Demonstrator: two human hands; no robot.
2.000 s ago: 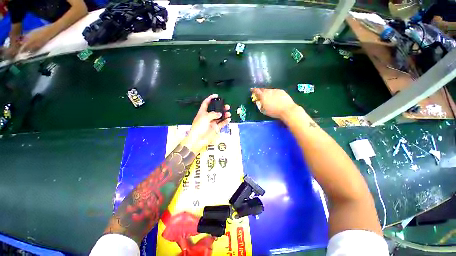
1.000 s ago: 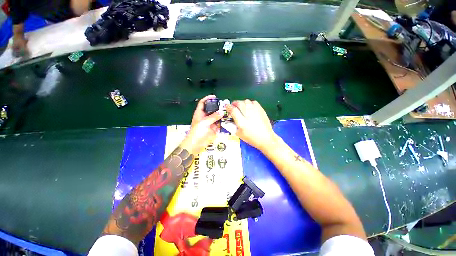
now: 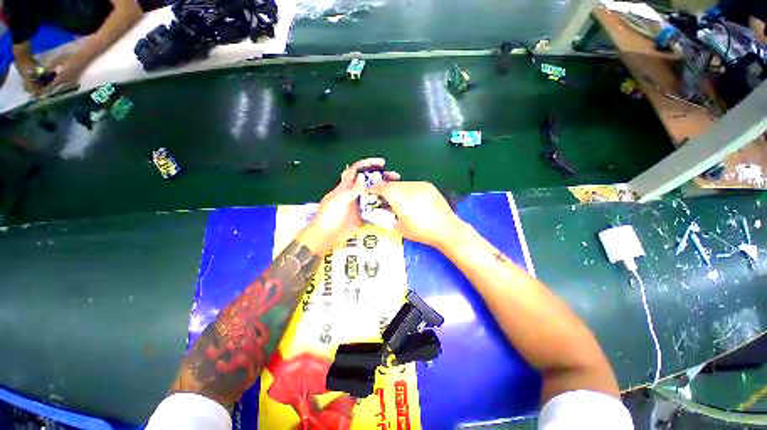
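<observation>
My left hand (image 3: 341,204) and my right hand (image 3: 414,208) meet above the far edge of the printed sheet (image 3: 462,336). Between them is a small circuit board (image 3: 368,183) with white and silver parts. My left fingers are around it, and my right fingers touch its right side. The black housing that my left hand held is mostly hidden; I cannot tell how far the board sits in it. Several black housings (image 3: 356,367) lie in a loose pile on the sheet.
Circuit boards (image 3: 166,163) and dark leads (image 3: 555,155) lie scattered on the green belt (image 3: 277,180). A white adapter with cord (image 3: 621,244) lies at the right. A metal post (image 3: 706,138) slants at the right. Across the belt are another person's hands and a black heap (image 3: 210,29).
My right hand has come from the belt to my left hand, bringing a board against the housing. The boards on the belt have shifted left.
</observation>
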